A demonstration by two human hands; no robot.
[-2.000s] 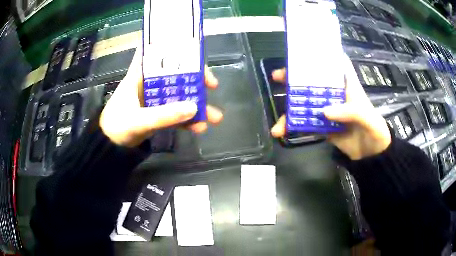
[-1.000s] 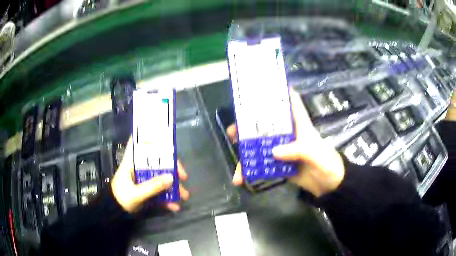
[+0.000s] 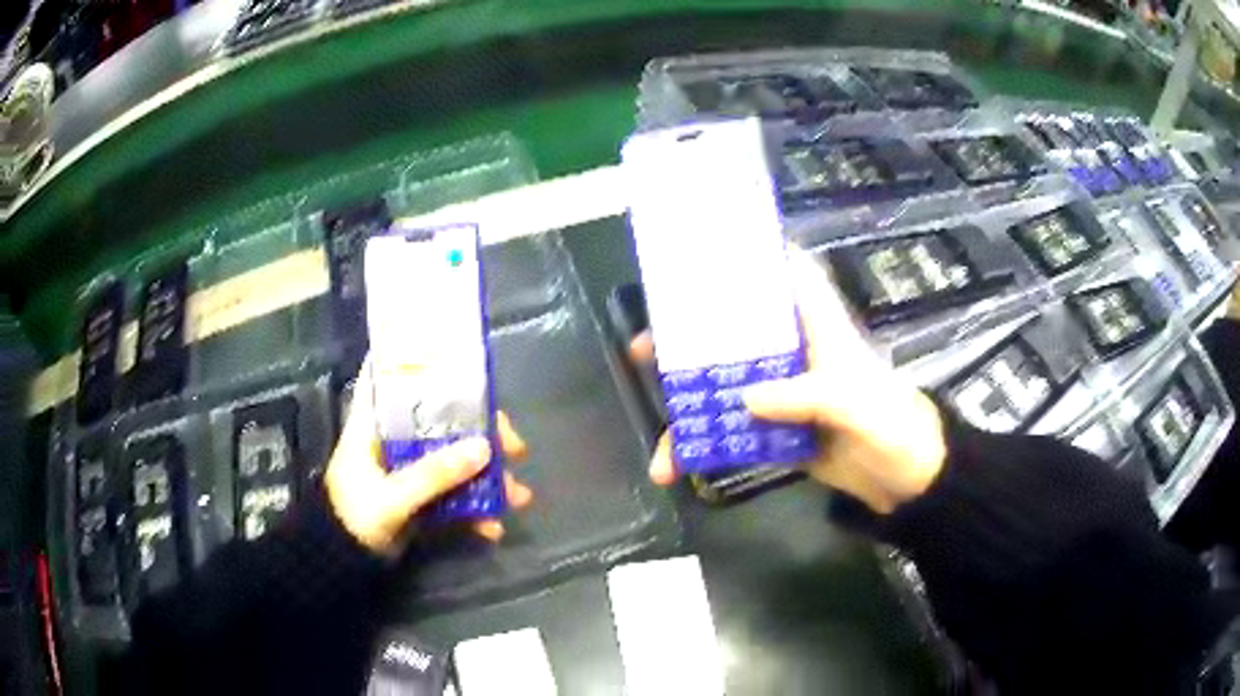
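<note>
My left hand (image 3: 365, 492) holds a blue keypad phone (image 3: 430, 326) upright, with a lit, mostly white screen and the thumb on the number keys. My right hand (image 3: 870, 432) holds a second keypad phone (image 3: 713, 245), larger in view, with a lit white screen and the thumb on its keys. Both phones are above a clear blister tray (image 3: 571, 524). Black phones back side up (image 3: 265, 462) lie in its left pockets. The right part of the tray under the phones shows bare plastic.
A dark smartphone (image 3: 741, 483) lies partly hidden behind the right phone. White rectangles (image 3: 664, 632) and a black battery (image 3: 408, 666) lie at the near edge. Stacked full trays (image 3: 884, 331) stand at right. A green conveyor (image 3: 340, 109) runs behind. A dark sleeve shows at far right.
Compared with two seconds ago, the view has tilted up and both phones sit lower and further left in it. In the last second the left phone's screen content has changed; both hands keep their grip.
</note>
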